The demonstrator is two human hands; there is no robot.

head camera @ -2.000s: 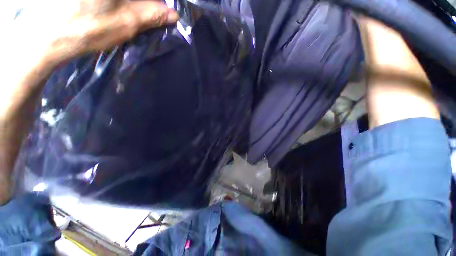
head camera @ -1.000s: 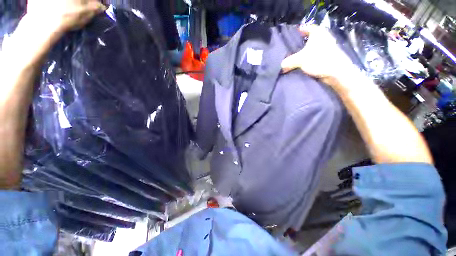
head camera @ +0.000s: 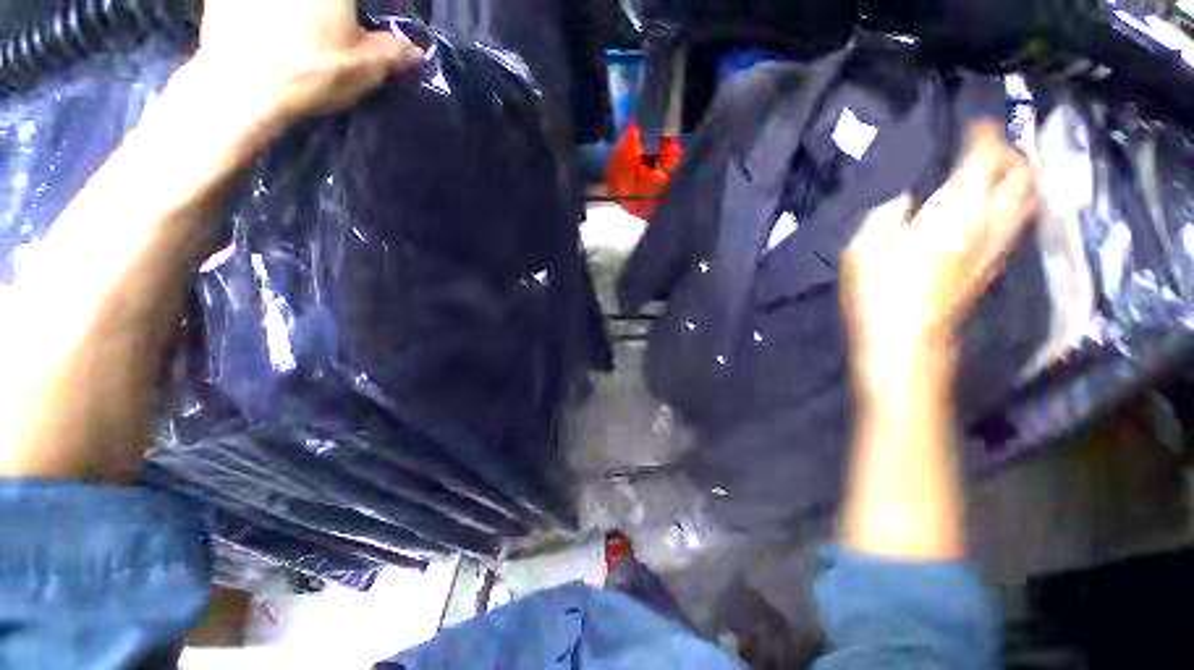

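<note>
Dark bagged jackets (head camera: 432, 288) in shiny clear film hang packed together on the left. My left hand (head camera: 295, 66) is at their top, its fingertips against the film at the shoulder; a firm grip cannot be made out. An unbagged dark grey jacket (head camera: 786, 301) with a white label inside the collar hangs right of the middle. My right hand (head camera: 936, 236) is blurred, raised in front of this jacket's right side, fingers partly bent. Whether it touches or holds the cloth cannot be told.
More bagged garments (head camera: 1126, 223) hang on the right, and others (head camera: 79, 144) at the far left. A bright red-orange thing (head camera: 642, 170) lies in the gap behind. A white surface (head camera: 354, 626) is low at the left. Dark hangers or rail parts run along the top.
The view has turned right, then the garments moved across it. The grey jacket hangs further right beside other bagged garments. My right hand has come away from its collar and dropped lower.
</note>
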